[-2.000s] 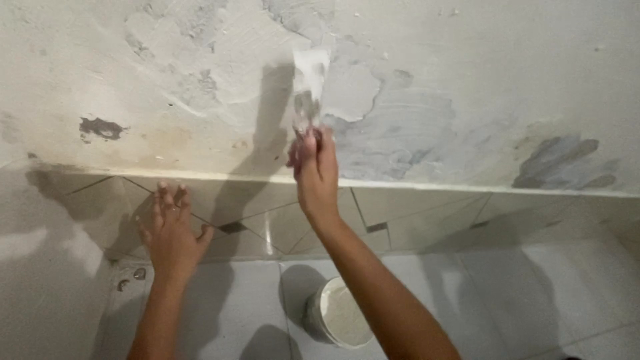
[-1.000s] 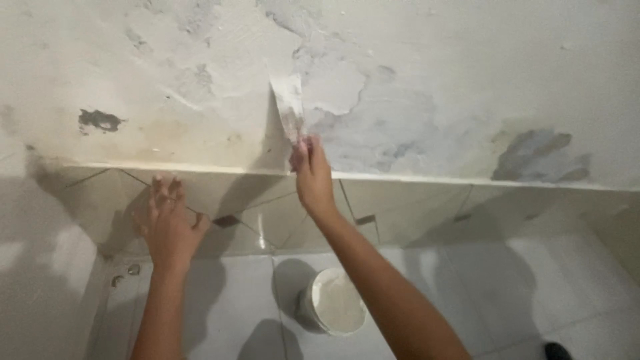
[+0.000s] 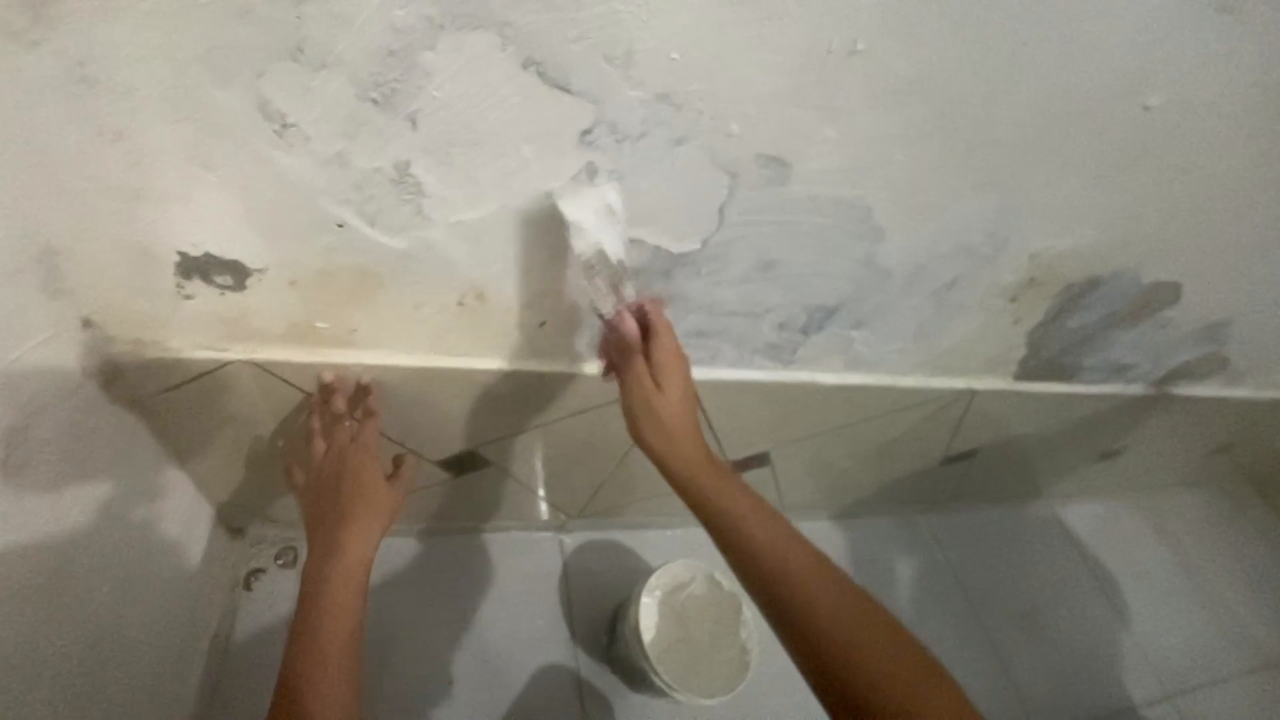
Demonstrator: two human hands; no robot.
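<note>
My right hand (image 3: 655, 370) grips a putty knife (image 3: 597, 235) by its lower end, blade up and loaded with white paste. The blade is at the patched wall (image 3: 500, 120); whether it touches cannot be told. Rough filler patches and grey smears surround it. My left hand (image 3: 348, 460) rests with fingers spread against the tiled wall base (image 3: 540, 430), left of the right hand, and holds nothing. Below the right forearm, a round tub (image 3: 697, 630) of pale paste stands on the floor.
Grey floor tiles (image 3: 480, 640) meet the tiled base. A narrow ledge (image 3: 850, 380) runs above that base. A side wall (image 3: 90, 560) closes off the left. Dark patches (image 3: 213, 272) mark the wall at left and right. Two small round objects (image 3: 285, 557) lie in the floor corner.
Across these frames the putty knife has changed its tilt and place on the wall, staying in my right hand. My left hand has stayed on the tiled base.
</note>
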